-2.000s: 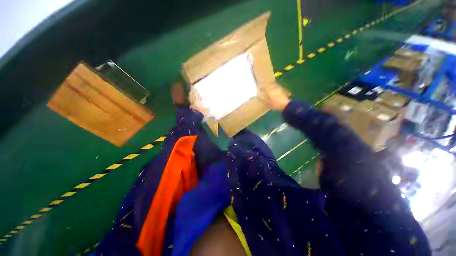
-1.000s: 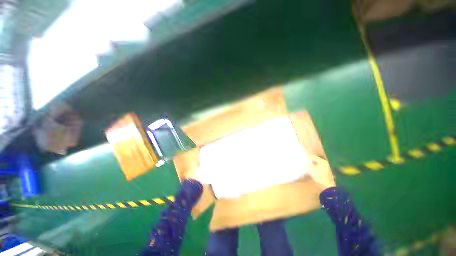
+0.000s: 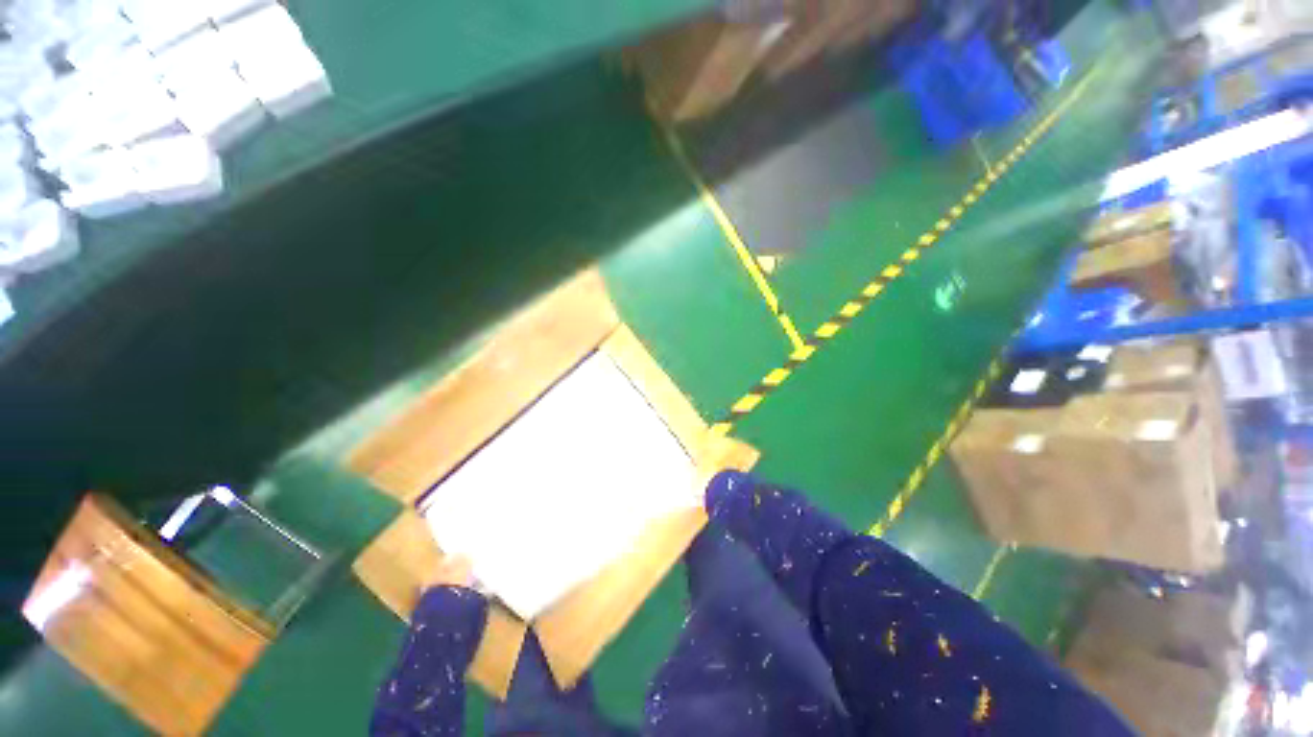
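Note:
An open cardboard carton lies in front of my legs with its flaps spread. A flat, bright white sheet or stack fills its opening, too overexposed to show detail. My left hand is on the carton's near left side, at the white stack's corner. My right hand holds the carton's right side by the flap. Both hands are small and blurred, and their fingers are partly hidden.
A brown stool with metal legs is at the lower left. The green bench edge crosses the upper left, bearing white parts. Cartons and blue racks stand at the right. Yellow-black tape marks the floor.
The view has turned and shifted. The carton now appears lower and further left, with both hands still at its sides. White parts on the bench have come into view at the upper left.

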